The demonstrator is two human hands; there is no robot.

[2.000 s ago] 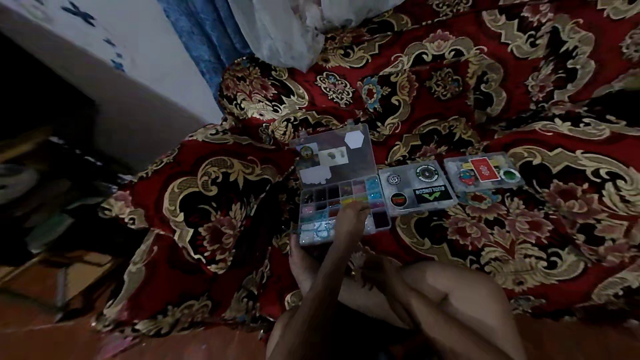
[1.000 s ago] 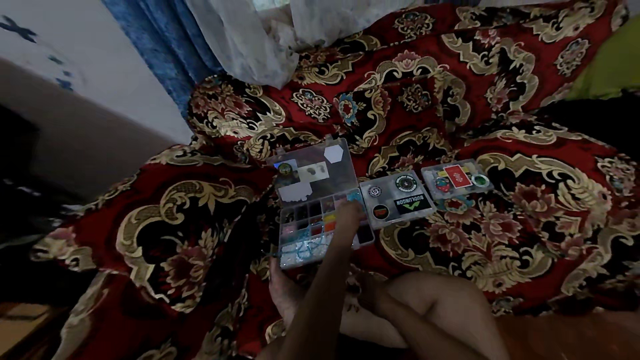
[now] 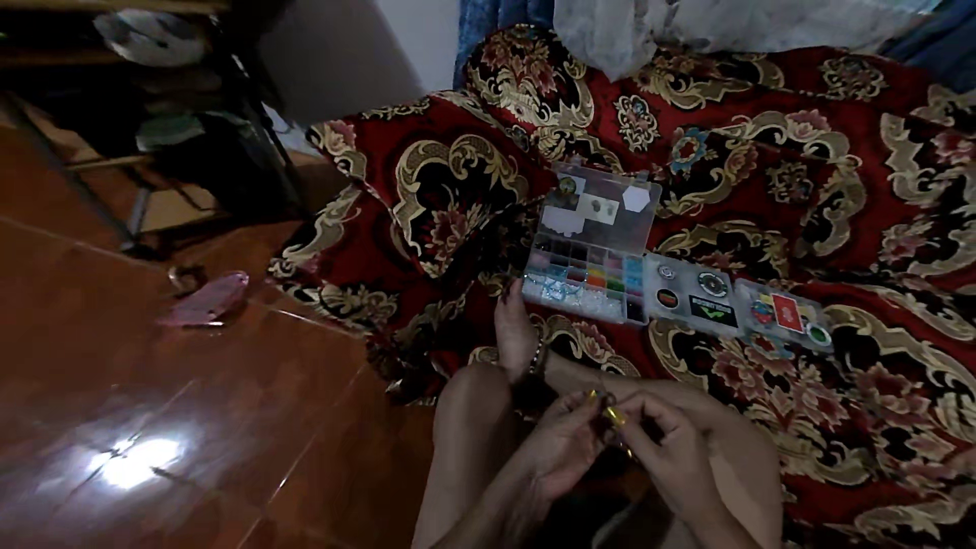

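My left hand (image 3: 564,441) and my right hand (image 3: 662,433) meet above my lap, fingertips pinched together around a small thing, perhaps a beaded strand; dark and gold bits show between them, too small to tell apart. Yellow shows at the fingertips of both hands. Beyond them on the patterned cover lies a clear plastic compartment box (image 3: 577,252), lid raised, its compartments filled with beads of several colours. A bluish strand lies over its front compartments. To its right are a closed clear case with round stickers (image 3: 690,296) and another closed case with a red card (image 3: 785,314).
A red, black and gold patterned cover (image 3: 450,206) drapes the sofa. My bare foot (image 3: 515,332) rests beside the bead box. On the tiled floor at left lies a pink sandal (image 3: 206,301), near a dark shelf rack (image 3: 137,191). Curtains (image 3: 610,30) hang behind the sofa.
One hand was over the bead compartments in both earlier frames; it is now back above my lap, against the other. The view has swung left, bringing in more floor.
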